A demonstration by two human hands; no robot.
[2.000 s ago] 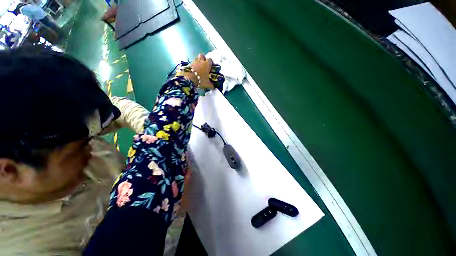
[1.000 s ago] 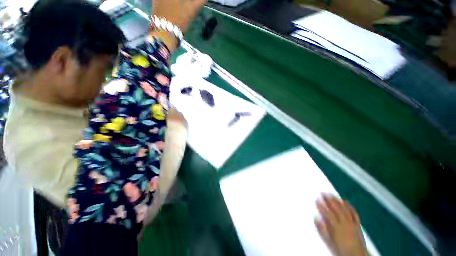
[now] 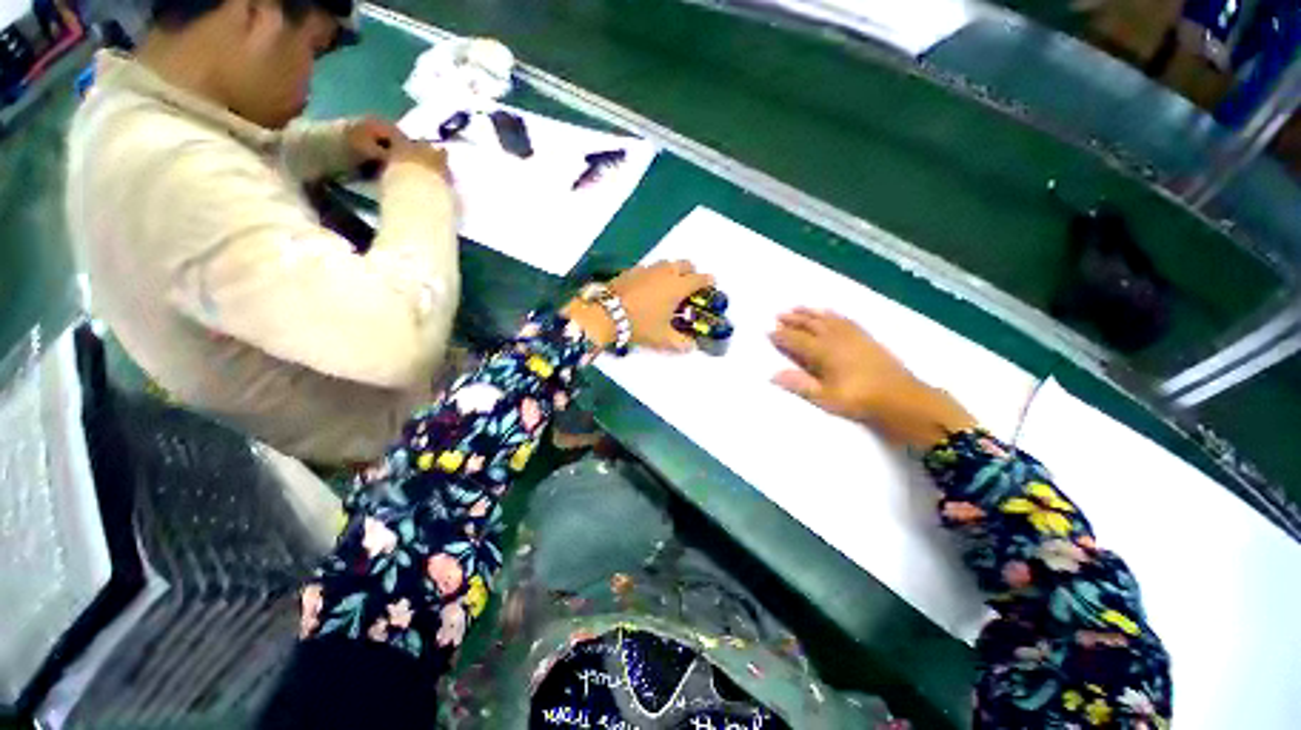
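Observation:
My left hand (image 3: 659, 305), with a beaded bracelet at the wrist, holds a small bunch of black-and-yellow housings with internals (image 3: 702, 317) at the left end of a white work sheet (image 3: 799, 428). The housings are low over or on the sheet; which of these I cannot tell. My right hand (image 3: 845, 368) is over the same sheet, to the right of the housings, palm down with fingers apart and nothing seen in it.
A worker (image 3: 257, 243) sits at the left, hands together. Their sheet (image 3: 535, 214) bears a dark housing (image 3: 511, 134), black parts (image 3: 599, 167) and a crumpled white lump (image 3: 464, 69). A metal rail (image 3: 842, 221) borders the green belt (image 3: 913, 157). Clear trays (image 3: 214, 571) are stacked lower left.
My left hand has come back from the neighbour's side to my sheet with the black-and-yellow housings. My right hand has come into view. The view has turned toward my own sheet.

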